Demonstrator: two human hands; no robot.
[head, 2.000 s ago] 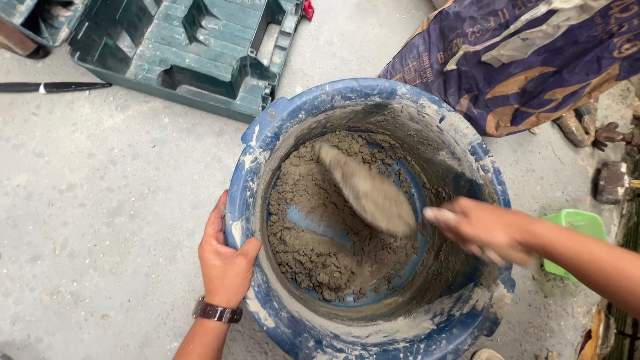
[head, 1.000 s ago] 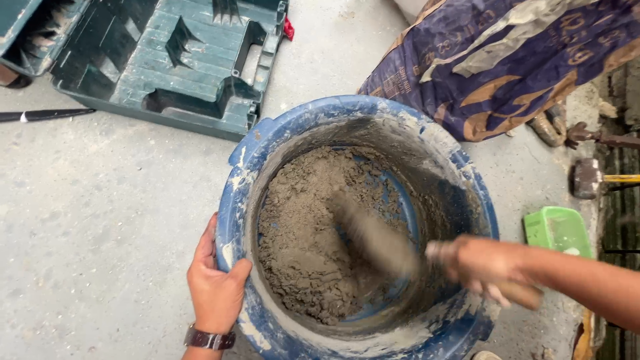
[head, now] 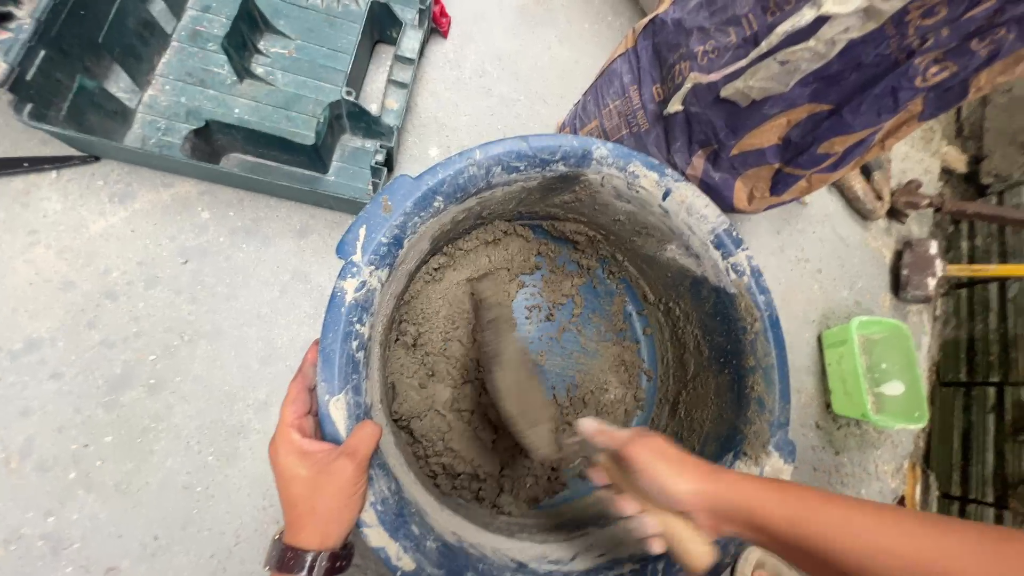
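Note:
A round blue plastic tub [head: 352,320] stands on the floor, its wall smeared with dried mortar. Damp grey mortar [head: 436,376] lies mostly along the left and lower part of its bottom, while blue plastic shows at the right. My left hand [head: 324,464] grips the tub's left rim, thumb over the top. In my right hand [head: 656,480] is the wooden handle of a trowel [head: 520,384]; its mortar-coated blade is pressed into the mortar, blurred by motion, and its tip is hard to make out.
An open green plastic tool case [head: 240,112] lies at the upper left, beside a black strip-like object [head: 48,164]. A purple and brown cement bag [head: 800,120] rests behind the tub. At the right are a green plastic container [head: 876,372] and a hammer [head: 920,270].
The trowel blade has moved left and down within the tub, along with my right hand. More of the blue bottom shows now. My left hand stays on the rim.

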